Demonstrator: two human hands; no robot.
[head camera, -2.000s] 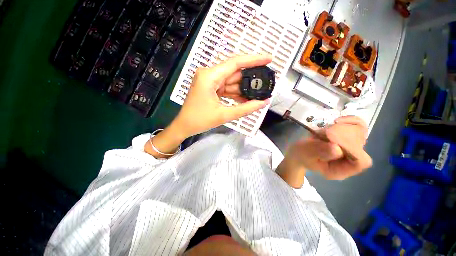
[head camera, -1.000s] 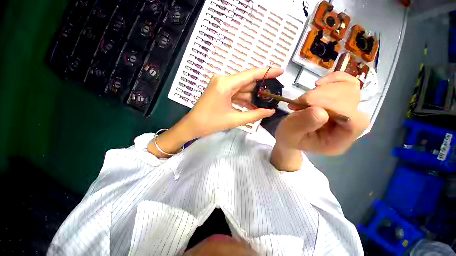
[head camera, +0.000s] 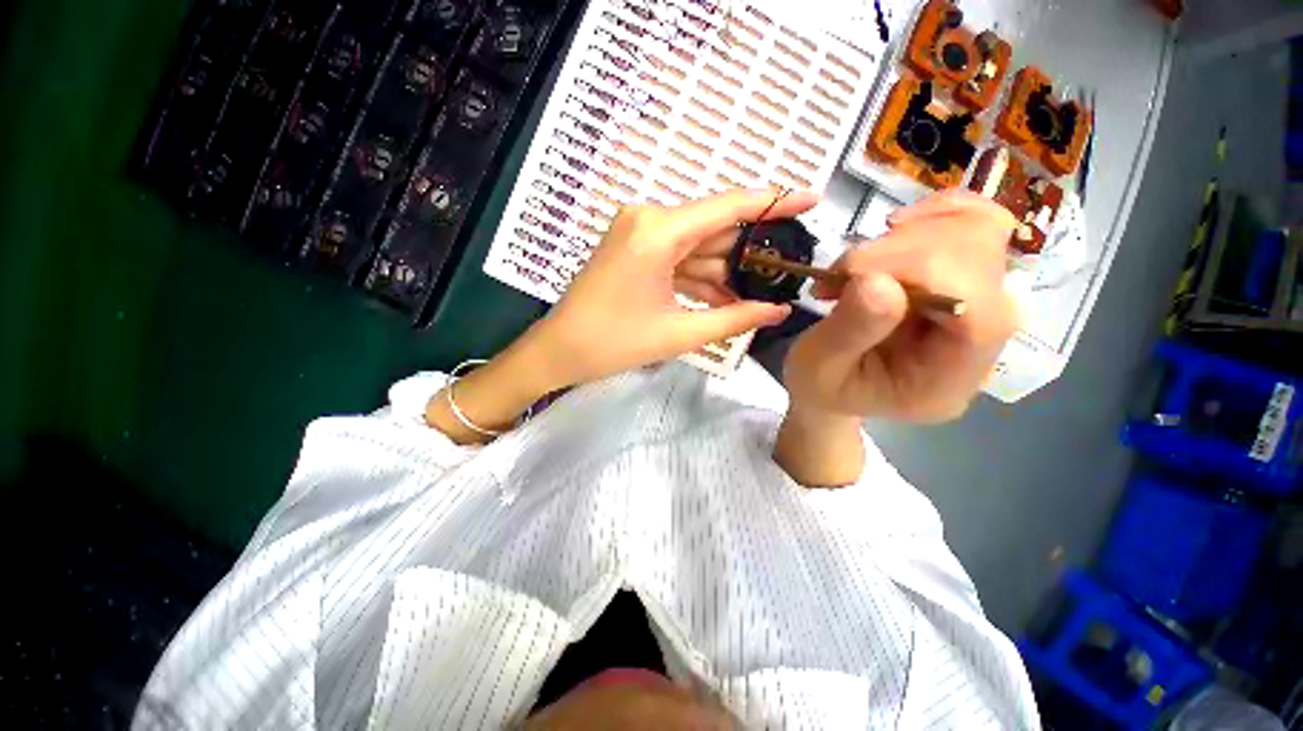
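Note:
My left hand (head camera: 643, 293) holds a round black component (head camera: 773, 263) between thumb and fingers, above the near right edge of the white parts tray (head camera: 532, 229). My right hand (head camera: 915, 307) holds thin brownish tweezers (head camera: 822, 274), their tip on the component's face. The tip and any tiny part at it are too small to tell. The white tray has rows of slots with small reddish-brown slivers.
A black blister tray (head camera: 307, 172) with round components lies on the green bench (head camera: 200, 321) at the left. Orange-brown fixture nests (head camera: 926, 132) stand on the white machine table (head camera: 1107, 157), with a whitish clump (head camera: 1055, 254) beside them. Blue bins (head camera: 1165, 550) are at the right.
My right hand has come up and left from beside the machine table, bringing the tweezers onto the component. My left hand has shifted slightly right with the component, whose face now looks turned.

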